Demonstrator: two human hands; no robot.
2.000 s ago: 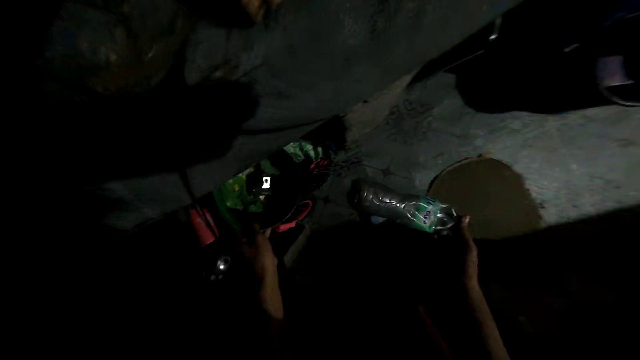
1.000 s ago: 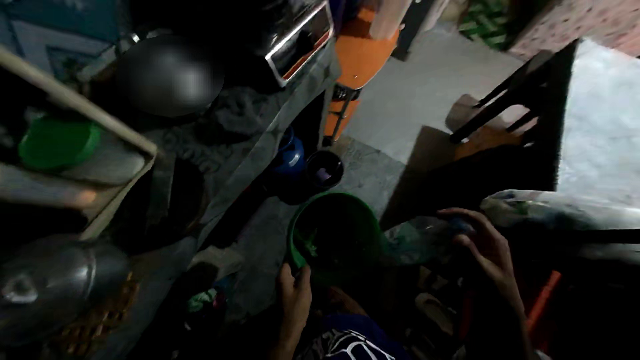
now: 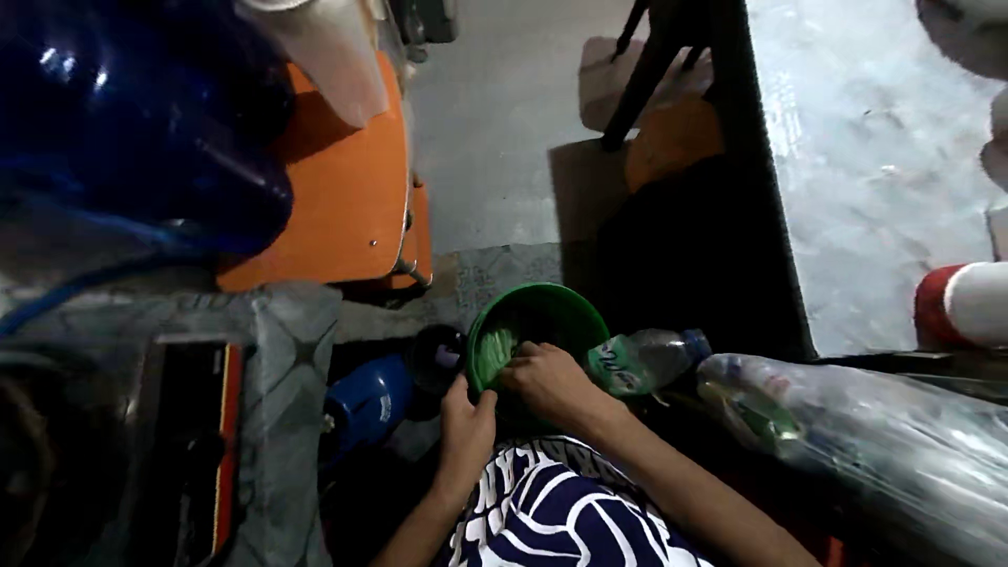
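A round green plastic bucket (image 3: 579, 303) is at the lower middle, in front of my body. My left hand (image 3: 470, 413) grips its near left rim, thumb and fingers at the edge. My right hand (image 3: 551, 382) reaches inside, its fingertips near a pale green, crinkled item (image 3: 496, 352); whether they hold it cannot be told. A clear plastic bottle (image 3: 650, 362) with a green label and a blue cap lies against the bucket's right side, touched by neither hand. The bucket's dark bottom is hidden.
At the left are an orange chair (image 3: 346, 205), a large blue water container (image 3: 134, 118) and a counter with a grey cover (image 3: 287, 441). A blue gas cylinder (image 3: 370, 402) stands below. A pale table (image 3: 858, 173) and a filled clear plastic bag (image 3: 890, 425) are at the right.
My right hand has let go of the plastic bottle, which it held before, and is now inside the green bucket. The view has swung a lot.
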